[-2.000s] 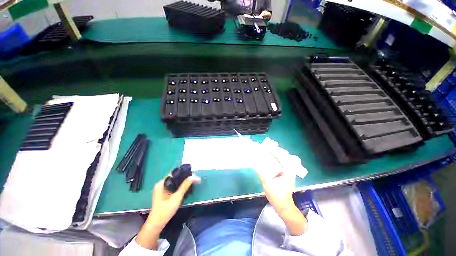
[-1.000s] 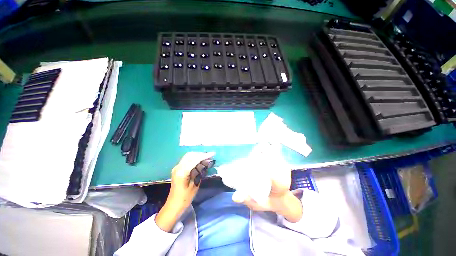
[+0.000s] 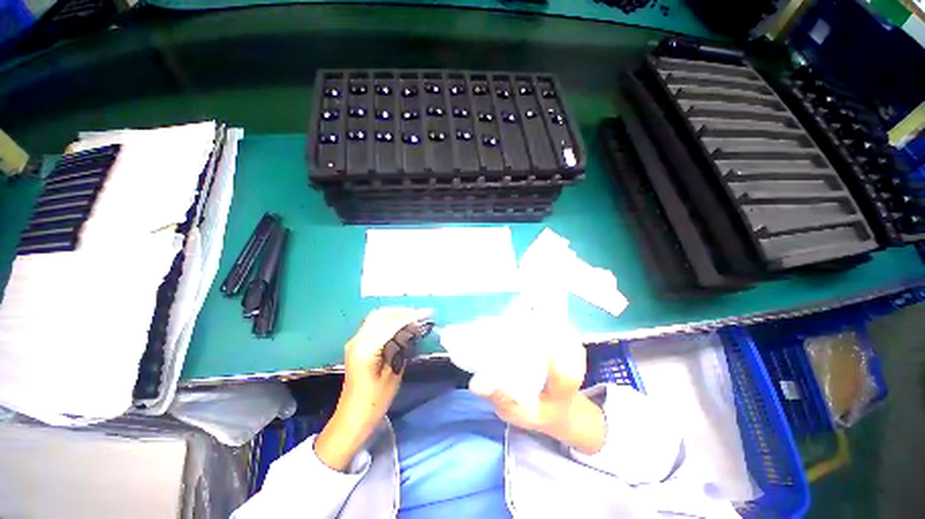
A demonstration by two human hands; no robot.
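My left hand (image 3: 371,363) is closed round several small black housings (image 3: 404,348), held over the bench's front edge. My right hand (image 3: 549,403) holds a crumpled white wiping cloth (image 3: 510,355) just right of the housings; the cloth is overexposed and hides some fingers. A gap shows between the housings and the cloth. A white paper sheet (image 3: 438,262) lies flat beyond my hands. Another white cloth or folded piece (image 3: 583,274) lies right of the sheet; whether it joins the held cloth is unclear. Several loose black housings (image 3: 261,274) lie in a pile left of the sheet.
A stack of black parts trays (image 3: 446,152), dotted with small inserts, stands behind the sheet. An angled right-hand tray stack (image 3: 771,172) is at right. Layered white liner sheets (image 3: 91,314) with a row of black bars (image 3: 69,198) lie left. A blue crate (image 3: 776,436) is below the bench.
Since the oldest frame, the view has tilted down. My right hand has lifted the white cloth from beside the sheet and brought it near the housings in my left hand. Little differs in the last second.
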